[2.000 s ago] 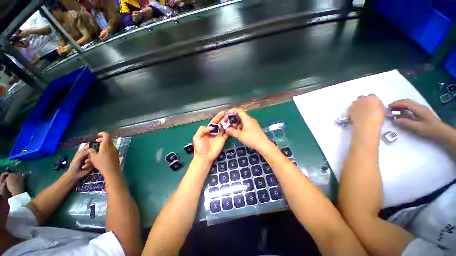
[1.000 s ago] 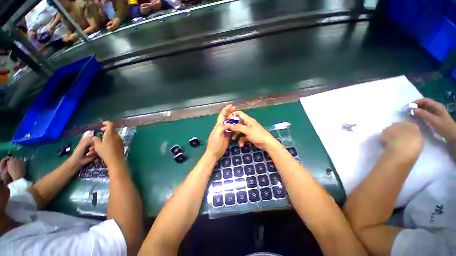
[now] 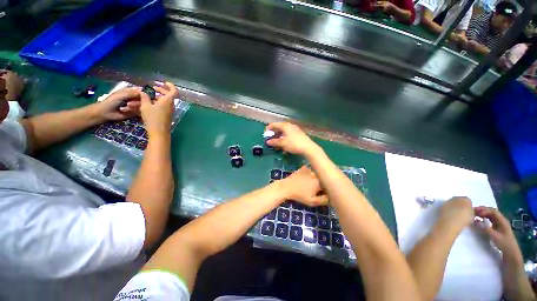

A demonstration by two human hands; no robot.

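Note:
The clear carrier sheet lies in front of me with rows of black square pieces. My left hand is low over the sheet's upper part, fingers pointing right; whether it grips a square is hidden. My right hand is beyond the sheet, its fingertips on a small unit with a pale face, at the bench top. My right forearm crosses above the sheet. Three small dark units, including one nearest my right hand and a touching pair, sit left of it.
A neighbour's hands work over another clear sheet at left. A blue bin stands at far left. A white sheet lies at right under another person's arms. The dark conveyor runs beyond the bench; people sit across it.
My hands have parted: the right moved out to the bench with a unit, the left came down over the sheet. The camera view has turned, shifting the scene.

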